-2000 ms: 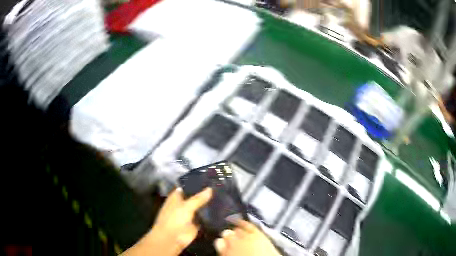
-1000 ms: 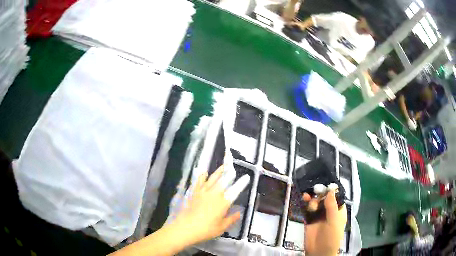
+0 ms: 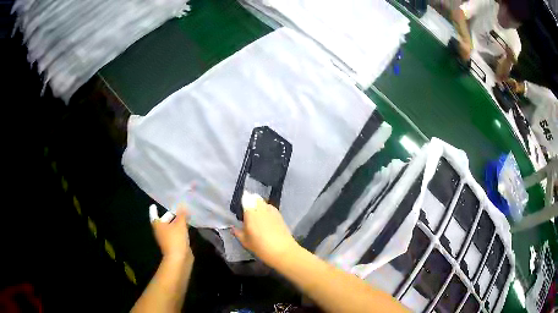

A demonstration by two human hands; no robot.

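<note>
A black phone frame (image 3: 269,156) lies on or just above a white separator sheet (image 3: 202,122), its lower part showing white. My right hand (image 3: 262,226), with white finger covers, holds its lower end. My left hand (image 3: 171,231), also with white finger covers, is at the sheet's near edge with fingers apart; whether it touches the sheet I cannot tell. A packing tray (image 3: 459,244) with black frames in two rows stands to the right, on layers of white sheets and dark trays.
A stack of white sheets (image 3: 98,36) is at the upper left and another white pile (image 3: 349,36) at the top. A blue bowl (image 3: 503,186) with a clear bag is at the right. People in white (image 3: 489,30) work across the green bench (image 3: 446,92).
The view has swung left, so the filled tray now sits at the right. My right hand has brought a frame over to the white sheet. My left hand has left the tray area.
</note>
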